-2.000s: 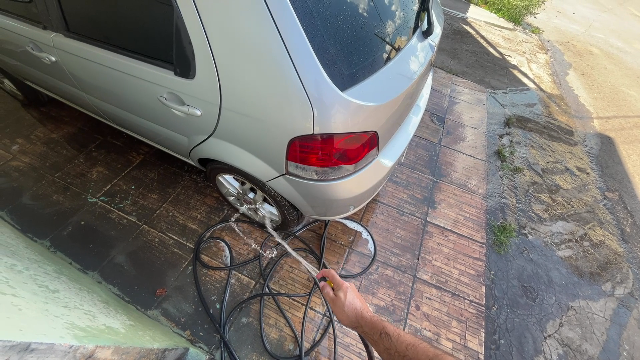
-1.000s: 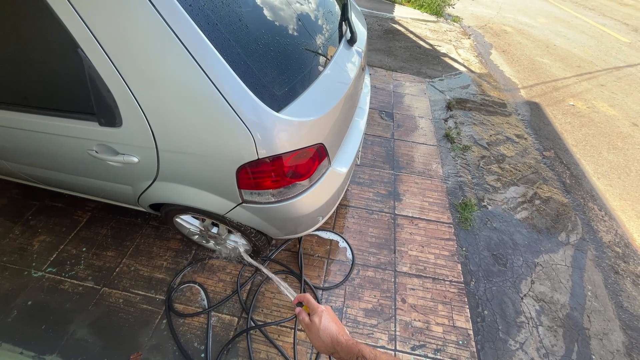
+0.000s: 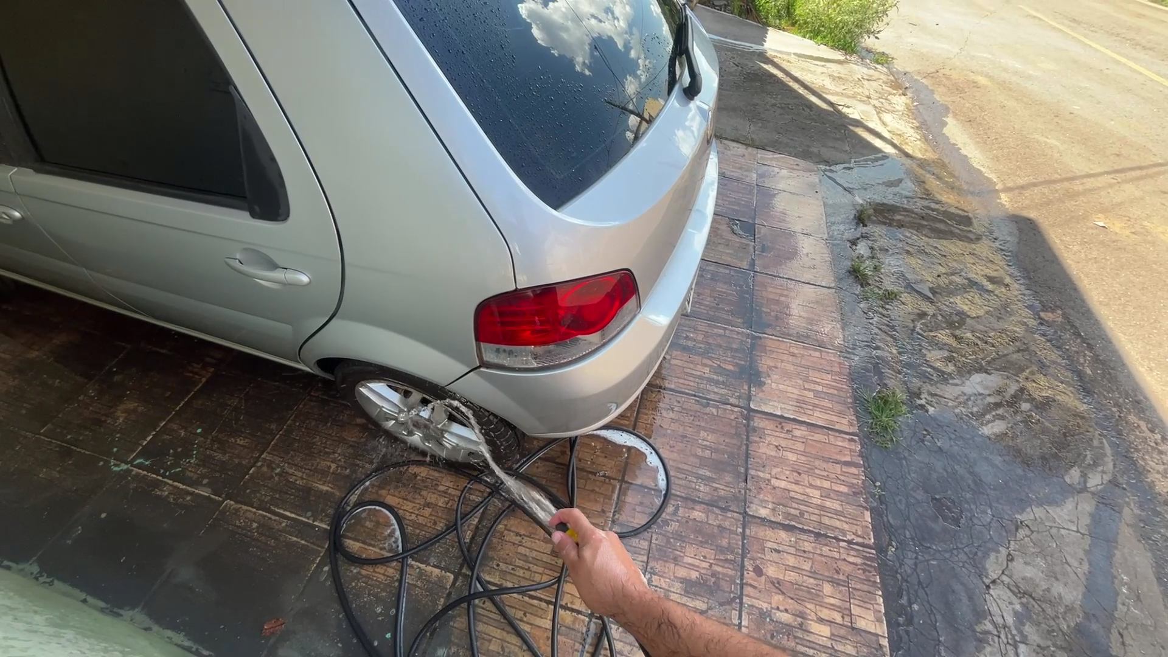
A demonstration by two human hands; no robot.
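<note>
My right hand [image 3: 598, 563] is closed around a hose nozzle [image 3: 566, 530] with a yellow part, most of it hidden by the fingers. From it a stream of water [image 3: 506, 474] runs up and left onto the alloy rear wheel [image 3: 424, 422] of a silver car [image 3: 420, 265]. A black hose [image 3: 339, 557] lies in loose loops on the tiles below the wheel, partly behind the hand. Above the wheel, to the right, is the red and clear tail light [image 3: 558, 319]. My left hand is outside the view.
Wet brown tiles [image 3: 803, 438] surround the car's rear. Cracked, wet pavement [image 3: 949, 529] with grass tufts [image 3: 883, 415] runs along the right, beside the road [image 3: 1095, 201]. A pale green wall or ledge [image 3: 64, 620] borders the lower left. Soapy water [image 3: 639, 447] lies within a hose loop.
The view has shifted right along the car, toward its rear and the road. Water reaches the rear wheel in all frames, and my right hand keeps its hold on the nozzle.
</note>
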